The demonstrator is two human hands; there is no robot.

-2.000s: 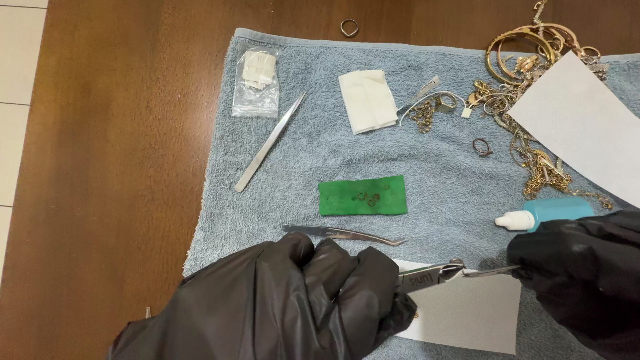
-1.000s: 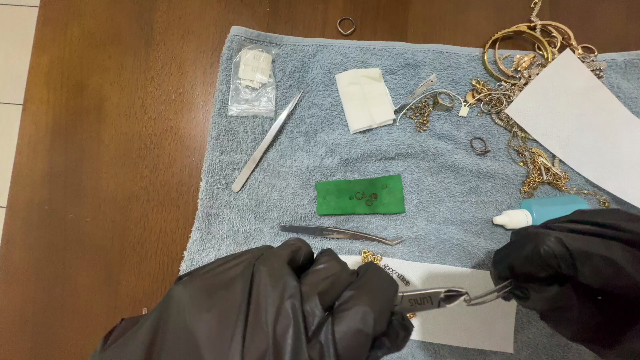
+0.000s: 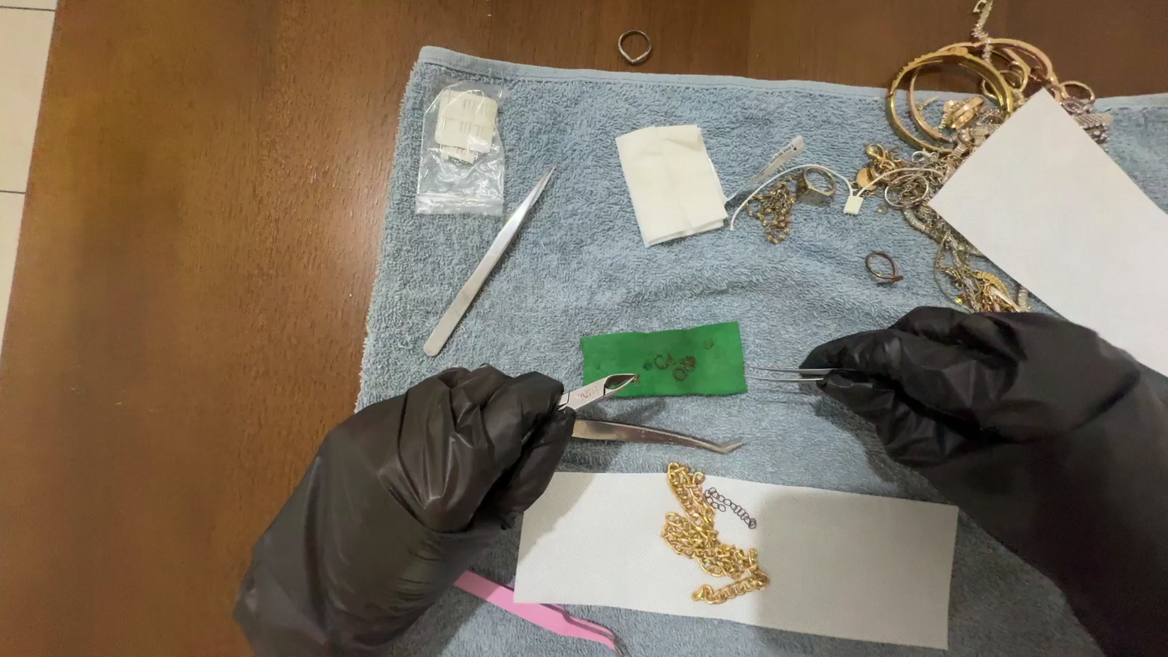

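Note:
My left hand [image 3: 456, 456], in a black glove, grips small metal nippers [image 3: 598, 391] whose tip is over the left part of a green cloth piece [image 3: 611, 351]. Small dark rings [image 3: 683, 367] lie on that cloth. My right hand [image 3: 949, 392], also gloved in black, holds fine tweezers [image 3: 798, 374] that point left, just beyond the cloth's right edge. Curved-tip tweezers [image 3: 657, 435] lie below the green cloth. Nearer me, a gold chain [image 3: 703, 538] and a short dark chain [image 3: 730, 507] rest on a white sheet [image 3: 849, 566].
Straight tweezers [image 3: 488, 265], a plastic bag [image 3: 464, 151] and a folded white cloth [image 3: 672, 182] lie on the blue towel [image 3: 584, 265]. Jewellery [image 3: 958, 100] is heaped at the upper right, partly under white paper [image 3: 1049, 192]. Pink tweezers [image 3: 538, 610] lie at the bottom; a ring [image 3: 634, 46] sits beyond the towel.
My hands have moved apart and away from me, and the nippers and right-hand tool no longer meet. The gold chain and white sheet, largely hidden before, now show.

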